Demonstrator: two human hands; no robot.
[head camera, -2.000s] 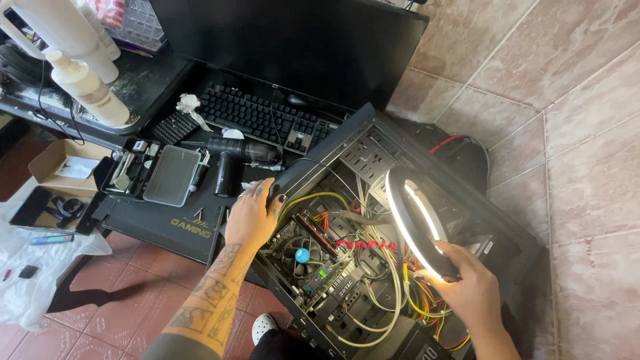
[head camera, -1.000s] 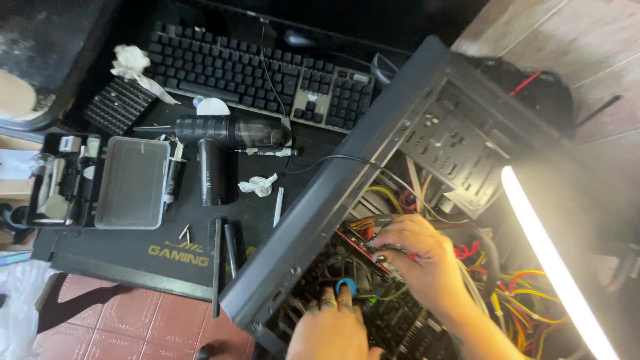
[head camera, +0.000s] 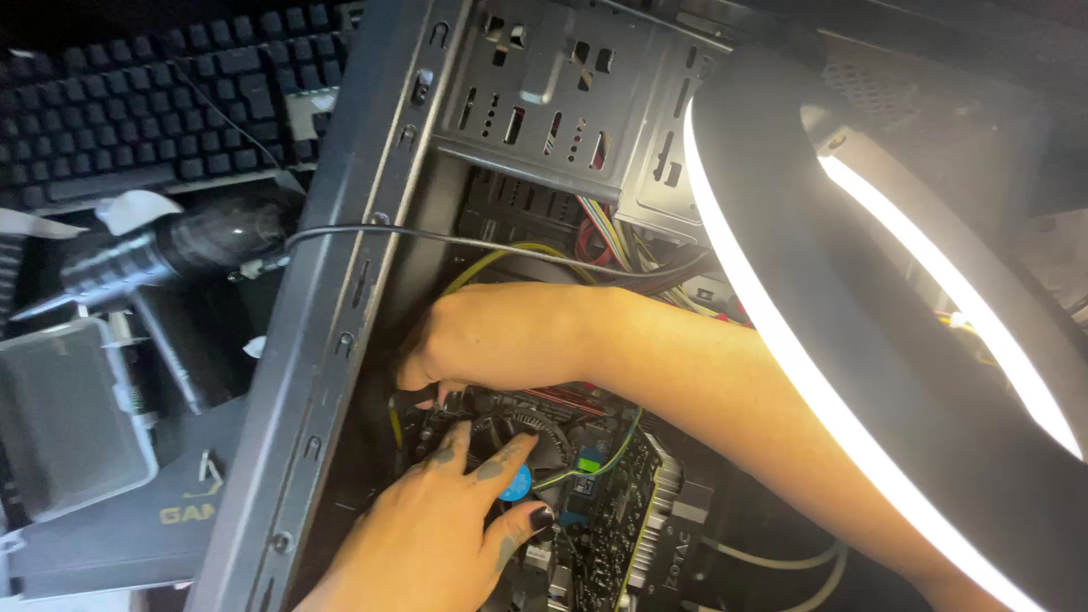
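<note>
Inside the open computer case (head camera: 331, 280), my left hand (head camera: 450, 510) rests with fingers spread over the CPU cooler fan (head camera: 544, 433), around its blue hub (head camera: 516, 483). My right hand (head camera: 476, 340) reaches across from the right to the motherboard's edge beside the case wall. Its fingertips point down and are partly hidden, so whether they grip anything cannot be told. A Zotac graphics card (head camera: 633, 518) stands right of the fan, with a green and yellow wire (head camera: 620, 455) passing between them. A lit ring lamp (head camera: 850, 297) covers part of the right forearm.
A metal drive cage (head camera: 552, 93) and bundled cables (head camera: 608, 229) lie beyond my hands. A thin black cable (head camera: 501, 242) crosses the case edge. Outside at left are a keyboard (head camera: 170, 102), a black handheld blower (head camera: 170, 280) and a clear plastic box lid (head camera: 76, 416).
The right hand has let go of the ring lamp and moved into the case, then across to the far left side of the motherboard. The left hand has moved from the case edge onto the fan. The view is closer.
</note>
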